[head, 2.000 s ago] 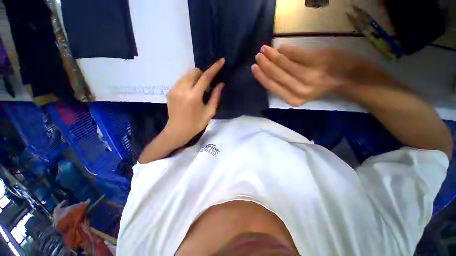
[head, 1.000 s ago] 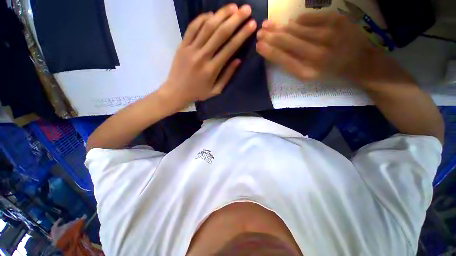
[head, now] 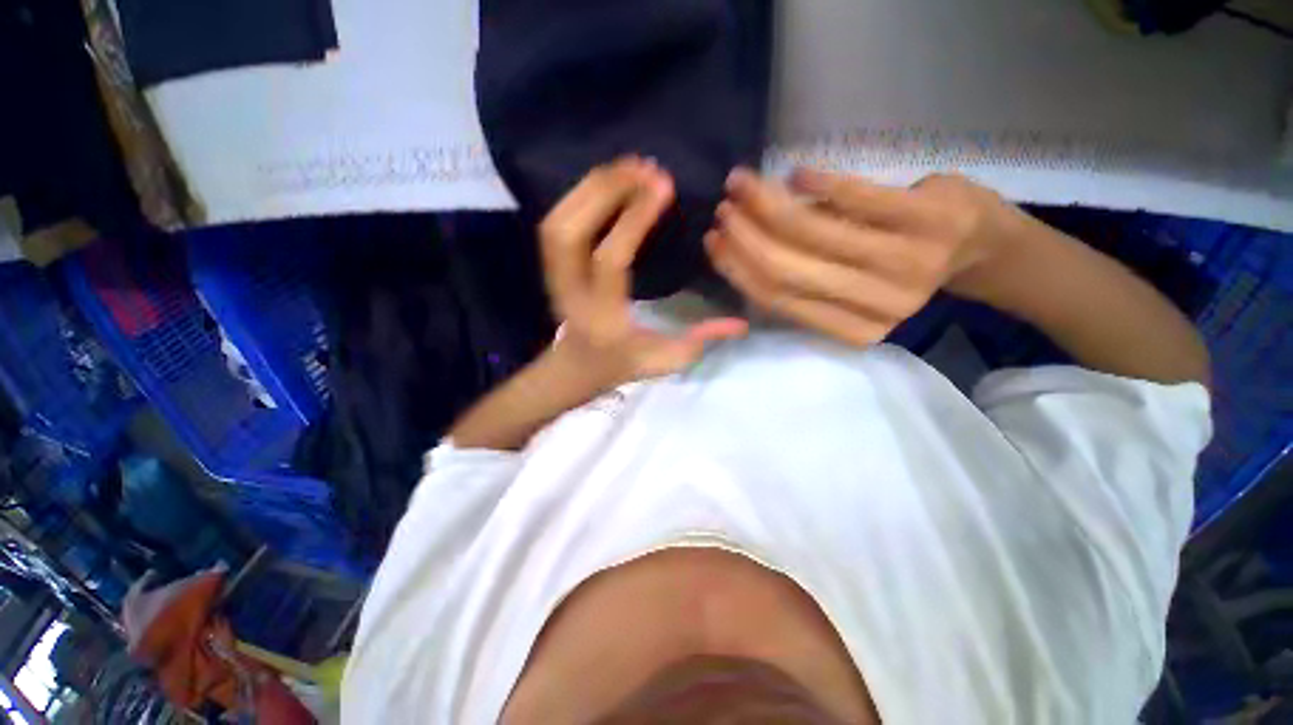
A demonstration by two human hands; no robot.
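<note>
A dark navy-black garment panel (head: 624, 92) runs from the top of the view down over the table's front edge to the wearer's body. My left hand (head: 610, 276) is at the panel's lower left, slightly blurred, its fingers bent and its thumb spread away from them; nothing shows gripped in it. My right hand (head: 844, 255) is at the panel's lower right edge, fingers bent with their tips at the cloth; whether they pinch it cannot be told. The panel's lower end is partly hidden between the hands.
The white table (head: 340, 128) has a printed scale along its front edge. A dark cut panel (head: 227, 31) lies at upper left, beside a shiny brown strip (head: 135, 113). Blue plastic baskets (head: 234, 368) stand below. Part of a dark item (head: 1170, 12) shows at top right.
Both hands have moved from on the table down toward the body, and the left hand has lifted from lying flat. The panel has come down too. The snips are no longer clearly in view.
</note>
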